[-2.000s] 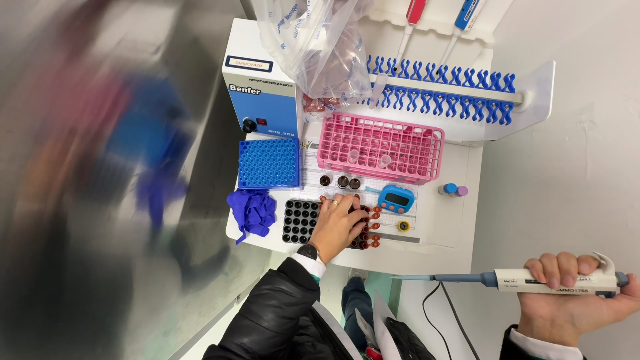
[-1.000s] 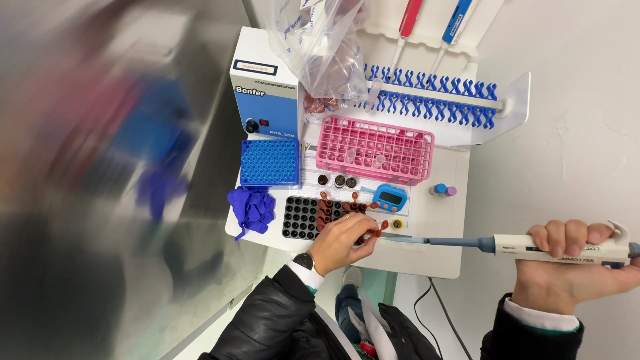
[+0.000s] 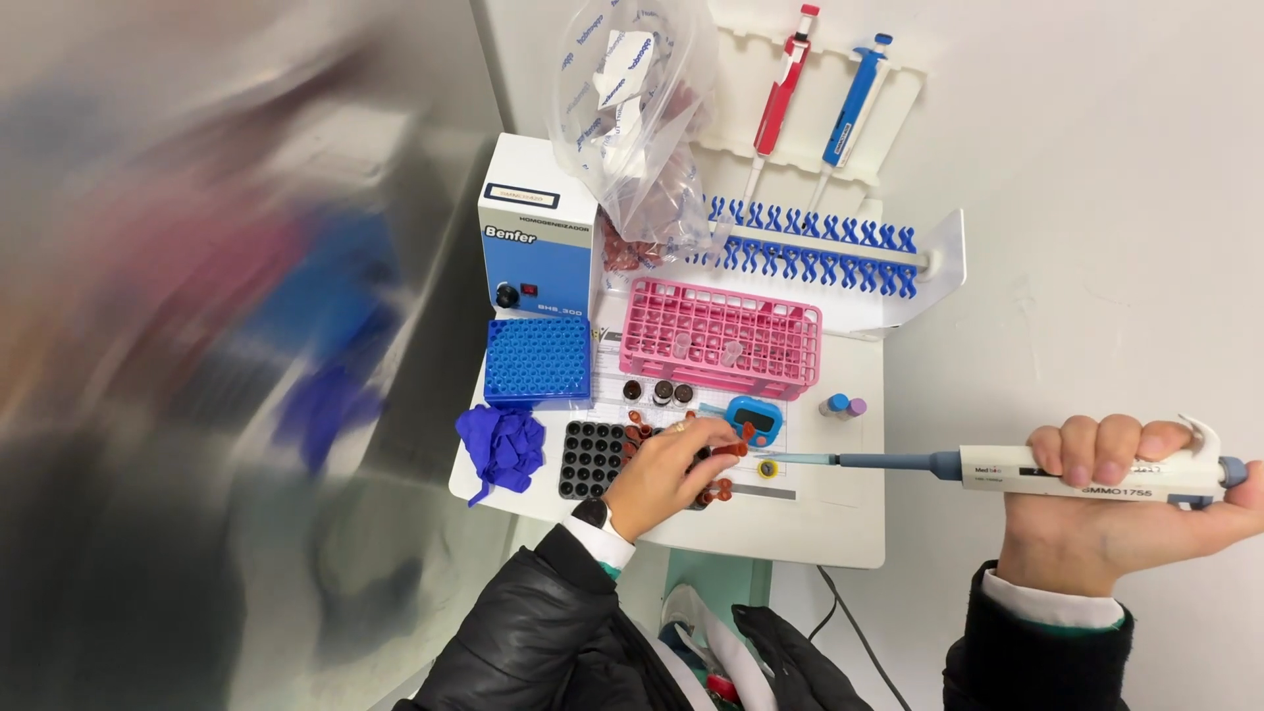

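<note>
My left hand (image 3: 664,476) is over the right part of a black tube rack (image 3: 591,459); its fingertips pinch a small amber microtube (image 3: 731,449) with its lid open. My right hand (image 3: 1101,494) is wrapped around a single-channel micropipette (image 3: 1017,469), which lies level and points left. The pipette tip ends just right of the microtube's mouth; whether it touches cannot be told. More amber microtubes stand in the rack, partly hidden by my left hand. Three small dark bottles (image 3: 663,393) are behind the rack. A blue timer (image 3: 753,420) lies behind the pipette tip.
Behind are a pink tube rack (image 3: 721,336), a blue tip box (image 3: 538,362) and a Benfer homogenizer (image 3: 541,237). A purple glove (image 3: 501,446) lies left. A plastic bag (image 3: 637,118), a blue-clipped rotator (image 3: 820,247) and two hanging pipettes (image 3: 855,104) are farther back.
My left hand has come off the rack's middle and now holds an amber microtube up at its right. The pipette has moved up the view, its tip now beside that microtube.
</note>
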